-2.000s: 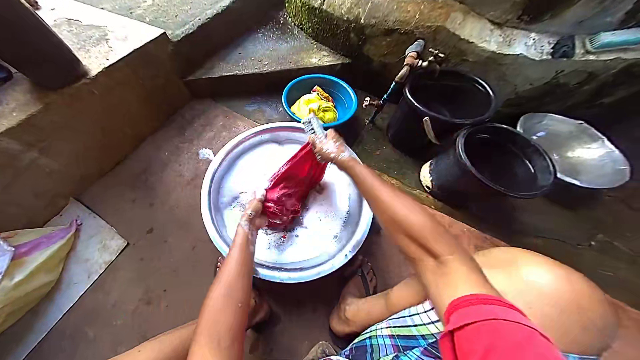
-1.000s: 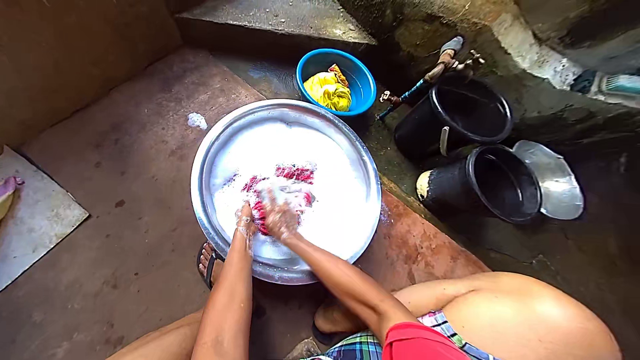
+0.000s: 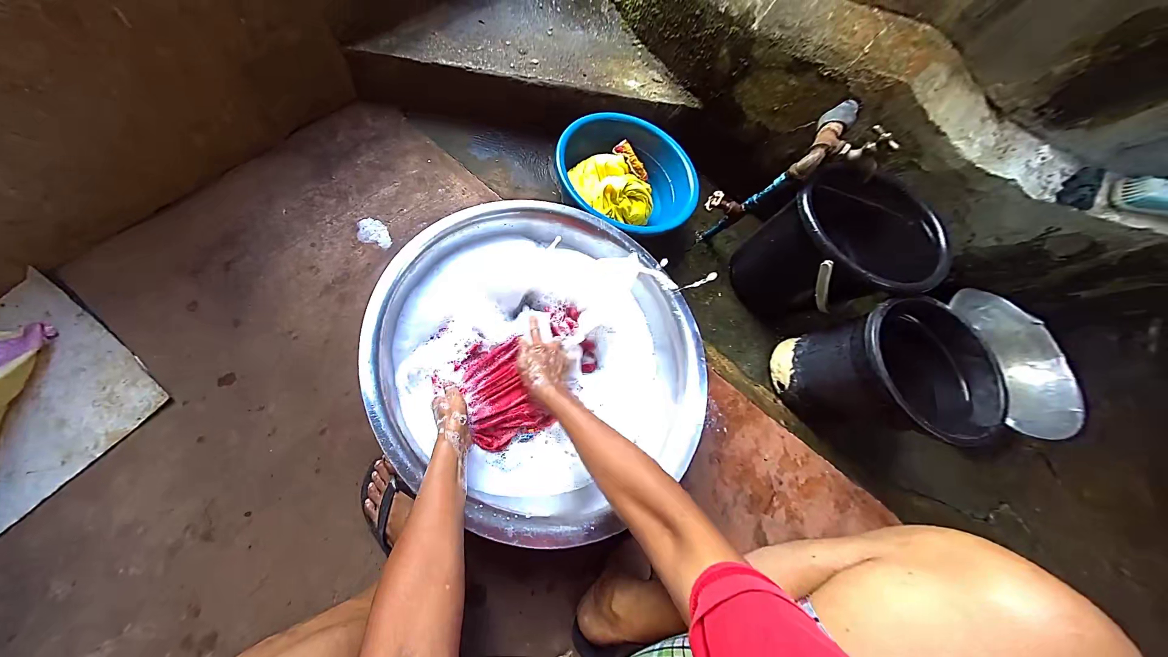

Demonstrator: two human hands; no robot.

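Note:
A wide metal basin (image 3: pixel 680 438) full of white suds stands on the floor in front of me. In it lies a wet red cloth (image 3: pixel 497 388), gathered in folds and partly covered by foam. My left hand (image 3: pixel 452 415) grips the cloth's left edge, its fingertips hidden in cloth and suds. My right hand (image 3: pixel 543 360) lies on the cloth's upper right part, fingers stretched and foamy; whether it grips any cloth I cannot tell. Foam splashes over the basin's upper right rim.
Beyond the basin a blue plastic tub (image 3: pixel 680 214) holds yellow cloth (image 3: pixel 616 190). To the right are two black buckets (image 3: pixel 757 265), (image 3: pixel 830 370), a metal bowl (image 3: pixel 1040 365) and a tap on a pipe (image 3: pixel 826 146). A pale board (image 3: pixel 82 392) lies at the left; a concrete step (image 3: pixel 529 55) rises behind.
Two seconds ago my right hand held a brush on the raised red cloth; no brush shows now. The cloth has gone down into the suds and now lies spread between my hands.

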